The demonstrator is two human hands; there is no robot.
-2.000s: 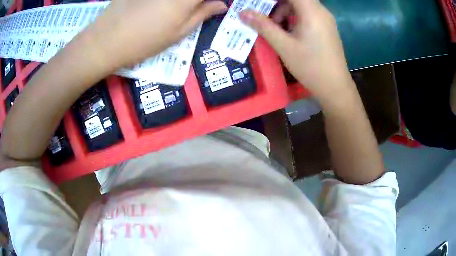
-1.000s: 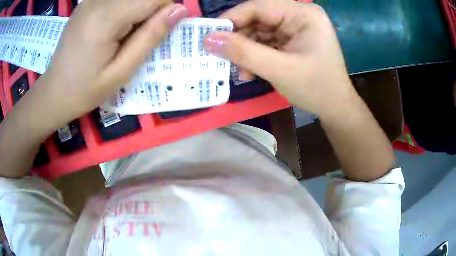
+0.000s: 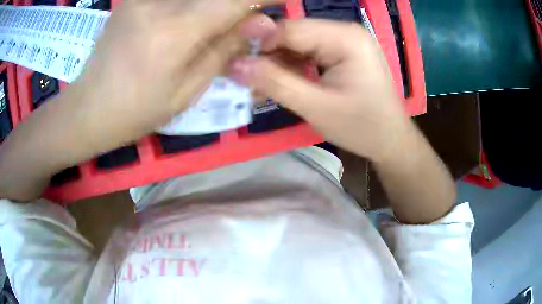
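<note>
My left hand, slightly blurred, holds the printed white label strip. The strip's free end shows below the fingers, and its long part lies across my left forearm to the upper left. My right hand has its thumb and forefinger pinched on a small whitish piece, too blurred to identify, beside the left fingers. Both hands are over the red foam tray. Black phones sit in its pockets, one at the lower middle; the hands and strip hide much of them.
A dark green mat lies at the upper right. Brown cardboard is below its edge. My pale smock is close to the tray's near edge. A dark shape and grey floor are at the right.
The strip end, spread wide between both hands a second ago, now hangs below the left hand. The right fingers have closed together by the left fingers. The tray's right end appears farther right.
</note>
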